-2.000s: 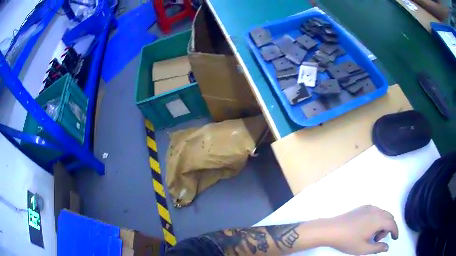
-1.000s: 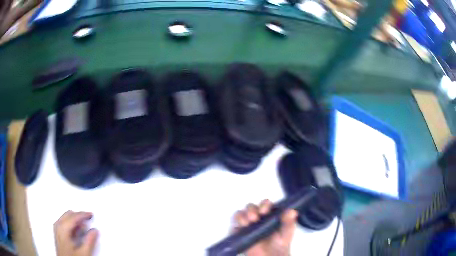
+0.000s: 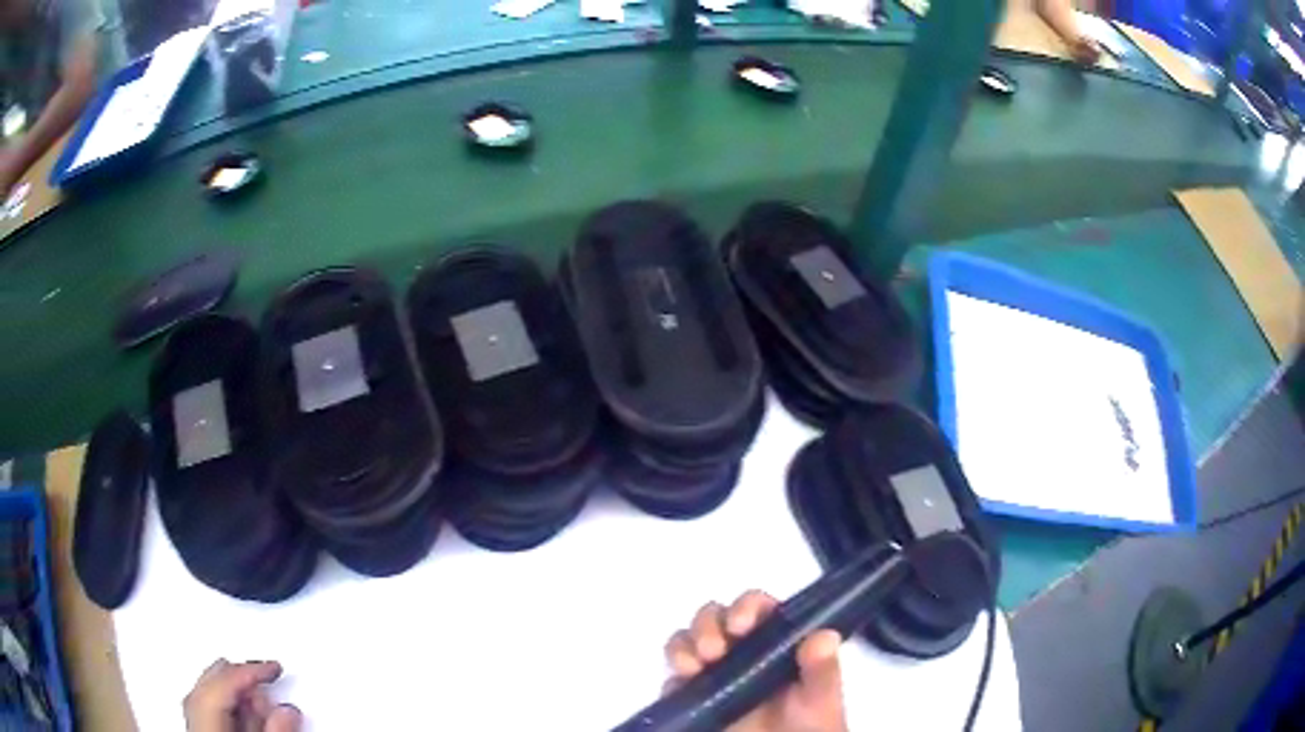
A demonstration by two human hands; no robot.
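My right hand (image 3: 759, 665) is closed around the black electric screwdriver (image 3: 773, 644), low in the centre. Its far end reaches over a short stack of black oval bases (image 3: 830, 493) at the right; the top base has a grey square metal plate (image 3: 926, 502). My left hand (image 3: 241, 698) is at the bottom left above the white sheet (image 3: 472, 629), fingers loosely curled, with nothing visible in it, partly cut off by the lower edge. More base stacks stand in a row at the back. Most show a grey plate; one (image 3: 666, 329) lies smooth side up.
The blue-rimmed screw tray (image 3: 1059, 501) with small dark screws is at the right. The blue plate tray (image 3: 50, 629) is cut off at the left. Small round parts (image 3: 497, 129) sit on the green belt (image 3: 387, 186). A green post (image 3: 923, 136) rises behind. Other people's arms show at the far edge.
The view has swung from the plate tray at the left to the base stacks. Since one second ago, the stacks appear lower in the picture; the screwdriver stays in my right hand.
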